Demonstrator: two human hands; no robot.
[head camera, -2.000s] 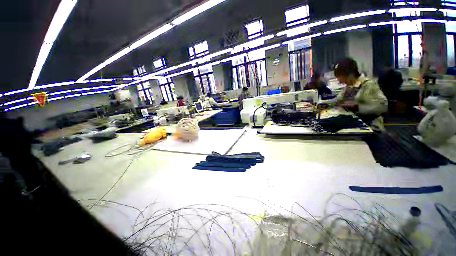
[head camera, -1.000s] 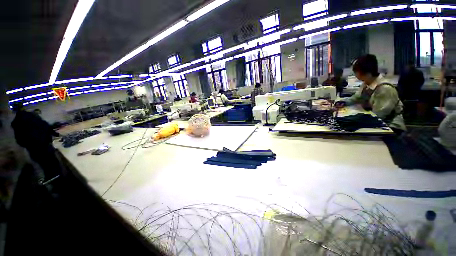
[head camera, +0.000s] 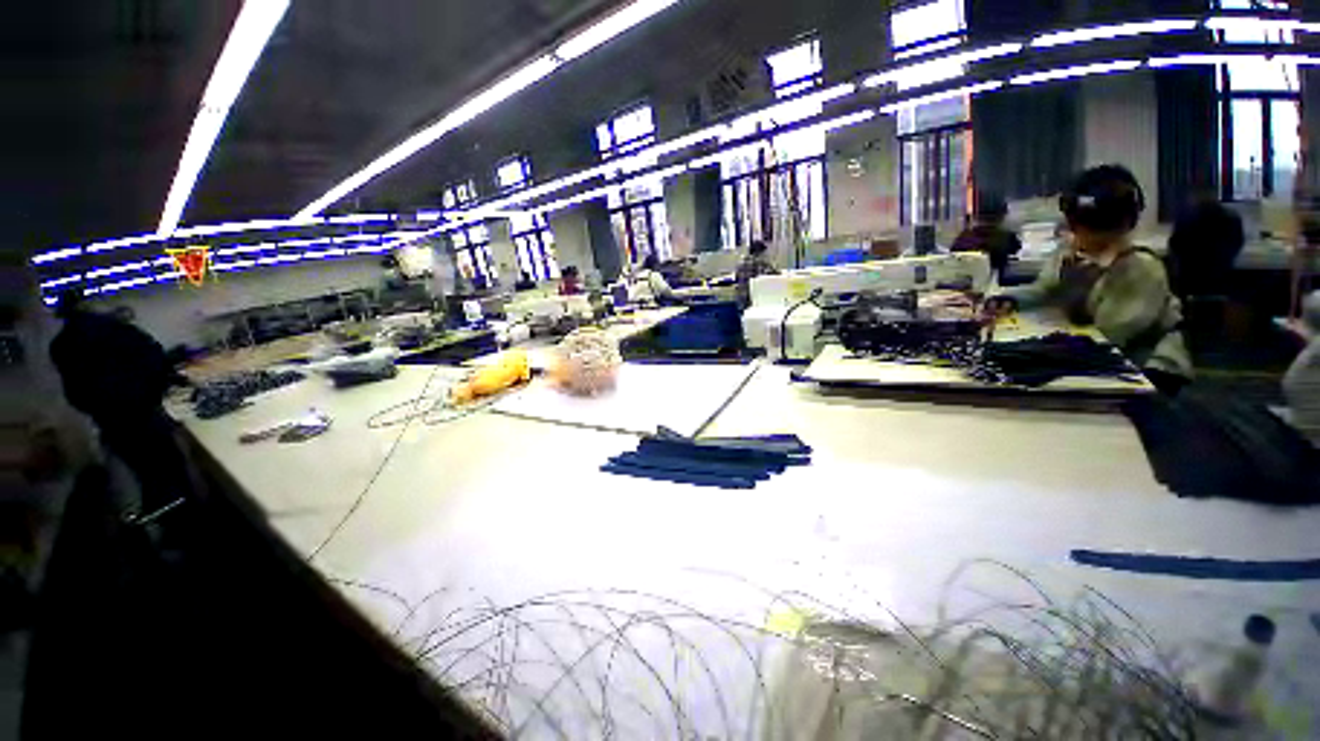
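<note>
A pile of narrow navy strap pieces (head camera: 707, 459) lies on the white-covered table (head camera: 478, 557) in front of me. A single navy strap piece (head camera: 1194, 566) lies apart at the right and reaches the picture's edge. A small thread cone (head camera: 1248, 654) with a dark top stands at the lower right. Loose threads (head camera: 579, 623) curl along the near edge. Part of a beige mat with a bit of yellow tape (head camera: 786, 623) shows behind them, blurred. Neither of my hands is in the picture.
A white board (head camera: 637, 403) lies beyond the straps, with a yellow-orange cloth bundle (head camera: 497, 377) and round desk fan (head camera: 586, 362) beside it. Opposite, a person (head camera: 1122, 282) works behind dark strips (head camera: 999, 348). A dark-clothed person (head camera: 109, 369) stands at the far left.
The view has turned left, so the table and the things on it sit further right in the picture. The dark-clothed person at the left now shows more clearly. The straps lie unchanged.
</note>
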